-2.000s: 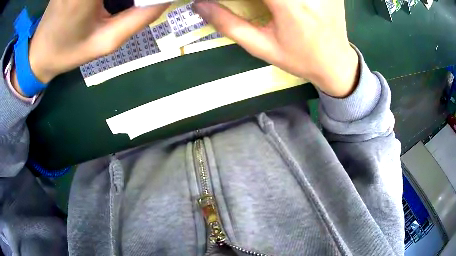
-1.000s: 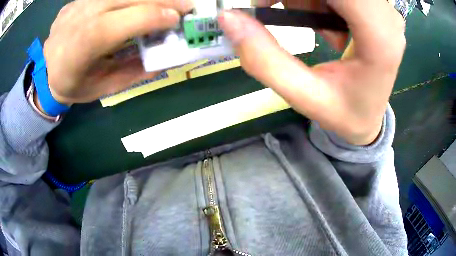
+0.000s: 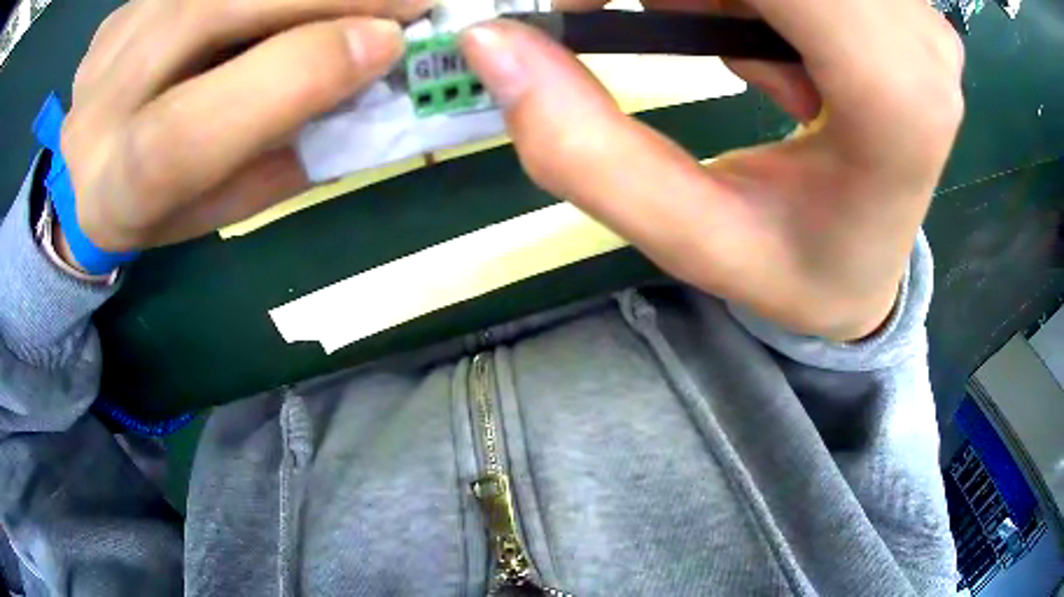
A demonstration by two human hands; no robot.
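My left hand (image 3: 210,117) holds the pale grey power supply unit (image 3: 362,138) near the top edge of the view. The green terminal block (image 3: 447,96) faces me, with square openings. A marking label (image 3: 436,64) with dark letters lies on it, partly covered by my right thumb. My right hand (image 3: 747,198) holds a slim dark tool (image 3: 683,35), likely tweezers, that lies across the fingers. The thumb presses at the block's right side. The tool's tip is hidden.
A long cream backing strip (image 3: 455,271) lies on the dark green mat (image 3: 385,239) nearest me. The label backing sheet (image 3: 280,215) lies partly under the unit and hands. Another pale sheet (image 3: 677,79) lies behind my right hand. A blue coiled cord (image 3: 146,420) is at lower left.
Two seconds ago my hands were over the label sheets. Since one second ago the unit has moved slightly left, and my right thumb now rests over the label's right part.
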